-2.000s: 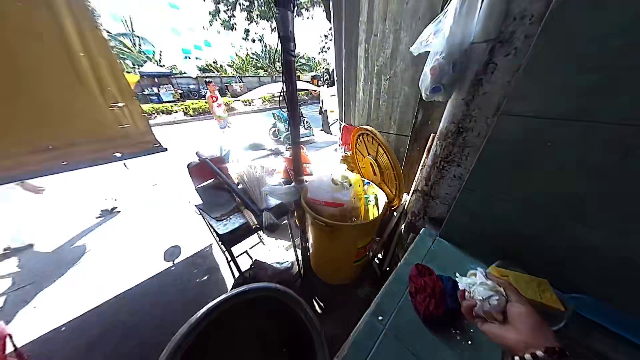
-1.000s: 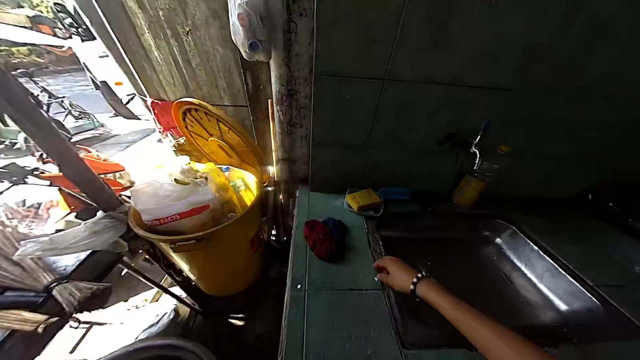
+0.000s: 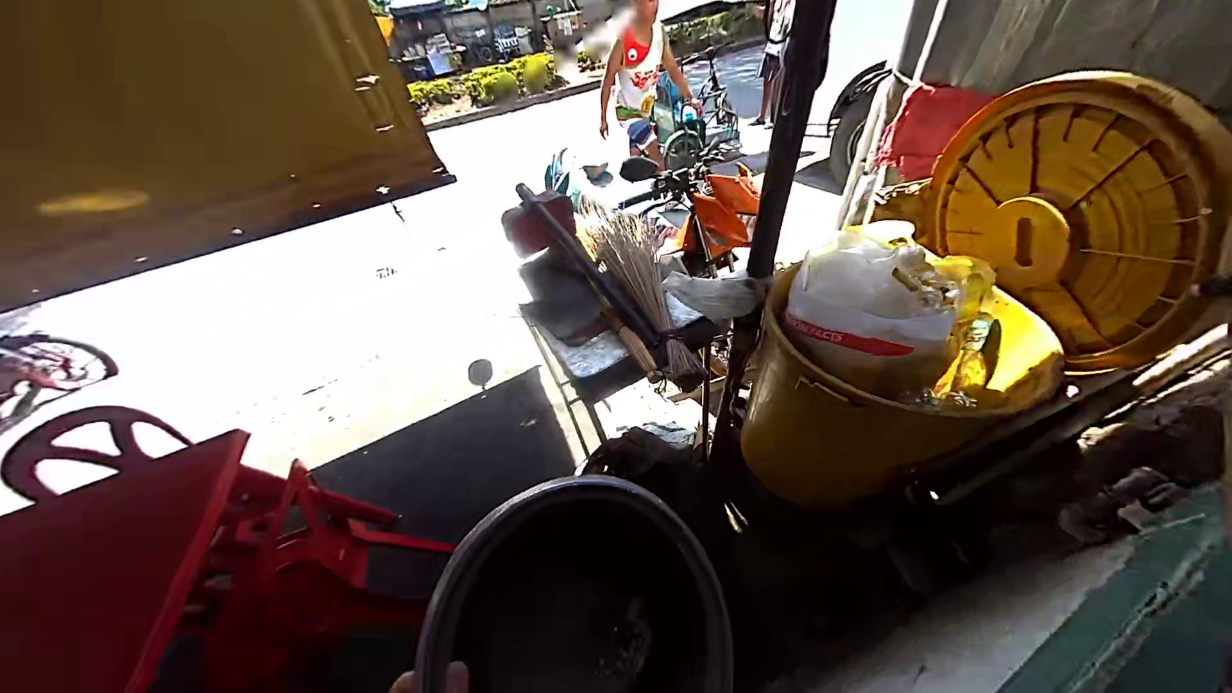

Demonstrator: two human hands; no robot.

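A large round black tub (image 3: 577,577) stands at the bottom middle, its dark inside showing a few pale wet-looking glints. At its lower left rim, only the fingertips of my left hand (image 3: 430,679) show, one inside the rim and one outside, gripping it. The frame's bottom edge cuts off the rest of that hand. My right hand is out of sight. To the right of the tub is a yellow plastic bin (image 3: 837,443), filled with a white plastic bag (image 3: 866,318) and yellow bags. Its round yellow lid (image 3: 1078,221) leans open behind it.
A red metal machine (image 3: 308,568) with a spoked wheel stands left. A stick broom (image 3: 635,269) lies on a small stand beside a dark post (image 3: 789,144). A green tiled counter edge (image 3: 1136,606) is at lower right. On the street are a person (image 3: 638,77) and an orange motorcycle (image 3: 717,217).
The view has swung left from the sink. My right hand, over the sink's edge one second ago and holding a crumpled white thing before that, has left view. Left fingertips now show at the tub's rim.
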